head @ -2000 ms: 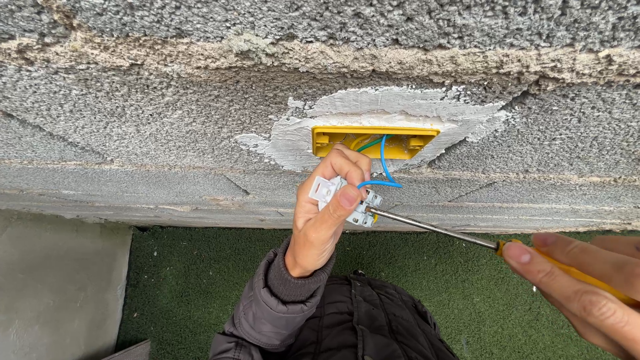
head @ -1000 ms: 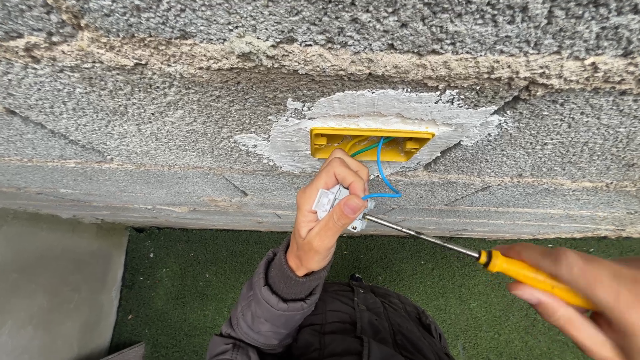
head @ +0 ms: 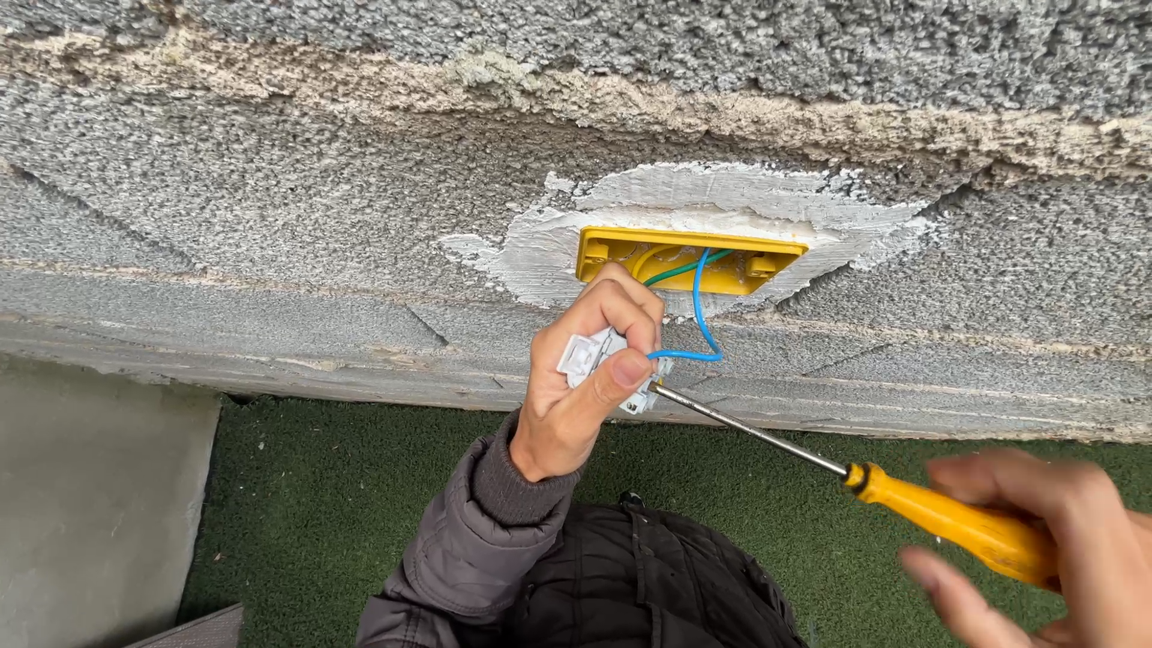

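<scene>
My left hand (head: pixel 585 373) grips a white electrical wiring module (head: pixel 589 355) between thumb and fingers, just below a yellow wall box (head: pixel 693 236). A blue wire (head: pixel 699 306) loops out of the box to the module. Green (head: pixel 688 267) and yellow (head: pixel 650 256) wires show inside the box and pass behind my fingers. The tip of a screwdriver (head: pixel 954 522) with a yellow handle meets the module's right side. At the lower right, my right hand (head: pixel 1062 549) is around the handle's end, blurred, with index finger and thumb spread off it; the palm's contact is partly hidden.
The box sits in a rough block wall (head: pixel 315 198), ringed by white plaster (head: pixel 540 256). Green artificial turf (head: pixel 342 477) lies below, with a smooth grey slab (head: pixel 90 486) at the left. A dark padded jacket (head: pixel 657 576) fills the bottom middle.
My right hand has shifted its hold on the screwdriver handle; its fingers closed round it one second ago and are now spread. The left hand still grips the module.
</scene>
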